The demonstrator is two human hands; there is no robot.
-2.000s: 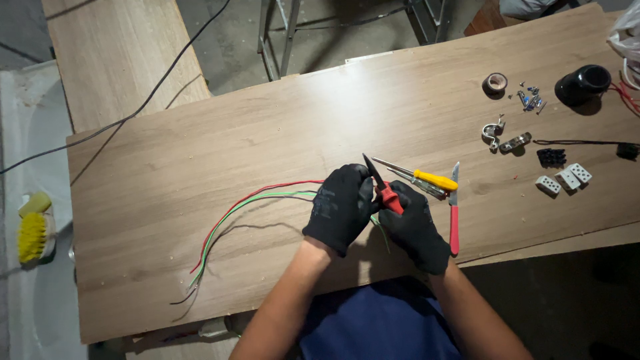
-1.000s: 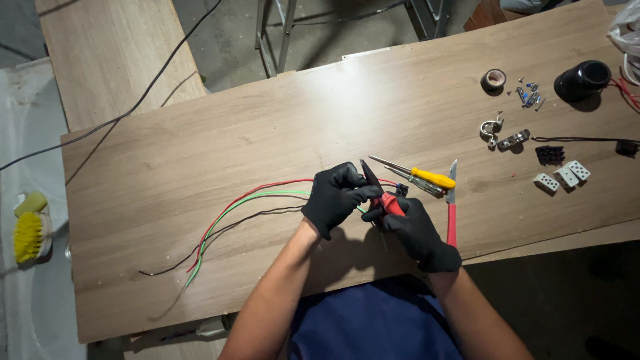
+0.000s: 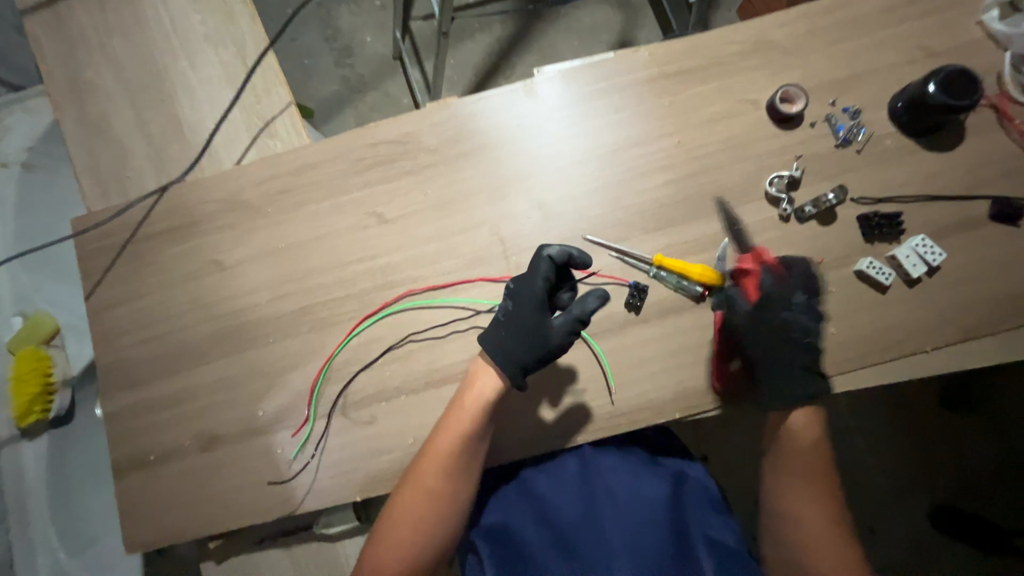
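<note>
Black gloves cover both hands. My left hand [image 3: 544, 316] is over the wires, thumb and fingers apart; the stripped tip of the black wire [image 3: 364, 374] pokes out by its index finger, and how it is held is partly hidden. A red wire [image 3: 400, 296] runs behind that hand to a small black terminal block [image 3: 636, 298]. The green wire [image 3: 598, 352] passes beneath the hand and curves towards the near edge. My right hand [image 3: 772, 324], blurred, grips red-handled pliers [image 3: 752, 268], jaws pointing up and away, above a red-handled knife [image 3: 722, 348]. Between the hands lie a yellow-handled screwdriver [image 3: 684, 270] and a clear-handled screwdriver [image 3: 678, 283].
At the right are a tape roll [image 3: 788, 104], screws [image 3: 848, 128], metal clamps [image 3: 822, 203], black terminal blocks [image 3: 881, 227], white socket-like blocks [image 3: 874, 274] and a black cylinder [image 3: 934, 100]. A dark cable [image 3: 212, 136] crosses the upper left. A yellow brush [image 3: 32, 386] lies far left.
My right hand has moved right with the pliers, away from my left hand. The fingers of my left hand have spread. The terminal block on the red wire now shows uncovered.
</note>
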